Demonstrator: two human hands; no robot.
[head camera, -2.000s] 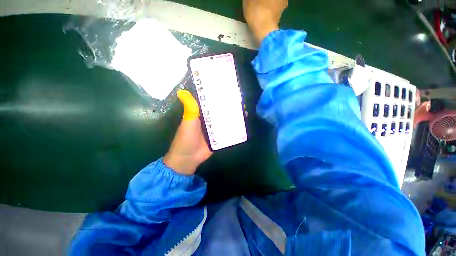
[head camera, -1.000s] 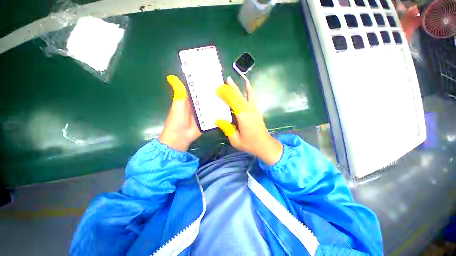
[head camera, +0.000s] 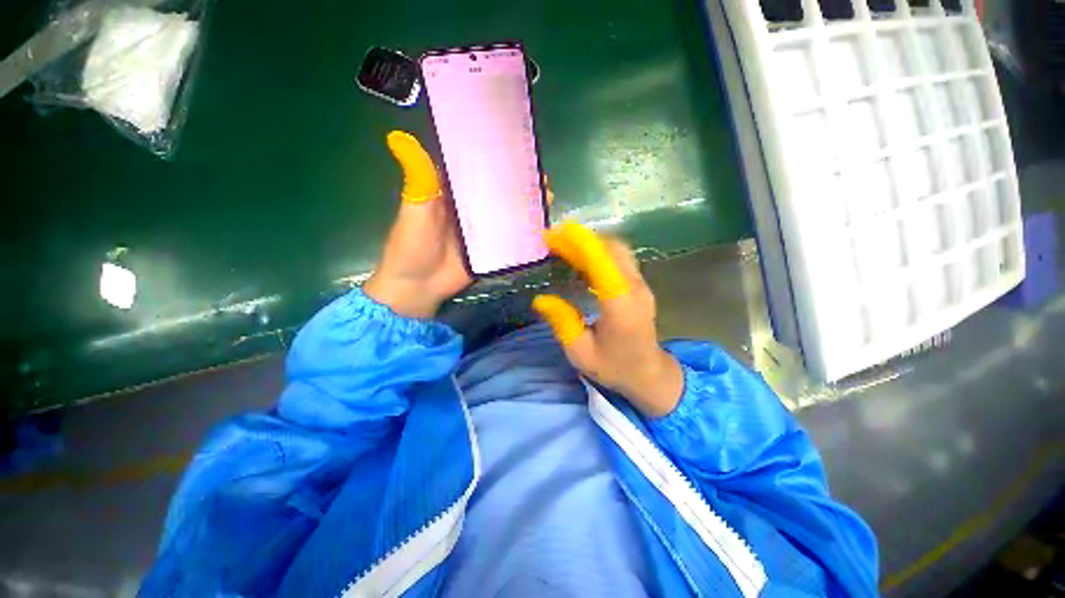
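Observation:
A tall dark-edged smartphone (head camera: 488, 164) with a bright pinkish-white screen is held upright in my left hand (head camera: 423, 240), whose thumb wears a yellow finger cot. My right hand (head camera: 607, 310), with yellow finger cots, is just right of the phone's lower edge, fingers apart and holding nothing. A smartwatch body (head camera: 390, 76) with a black face lies on the green bench (head camera: 269, 152) at the phone's upper left. Part of another small rounded thing shows behind the phone's upper right edge; I cannot tell what it is.
A large white tray (head camera: 827, 199) with square pockets stands at the right, with several black watches in its top row. A pack of white wipes in crumpled clear plastic (head camera: 138, 68) lies at the upper left. A small white piece (head camera: 118, 284) lies on the bench at the left.
My right hand reached over the far side of the bench, came to the phone, and is now off its screen. The screen turned from icons to a pinkish page. The view has shifted.

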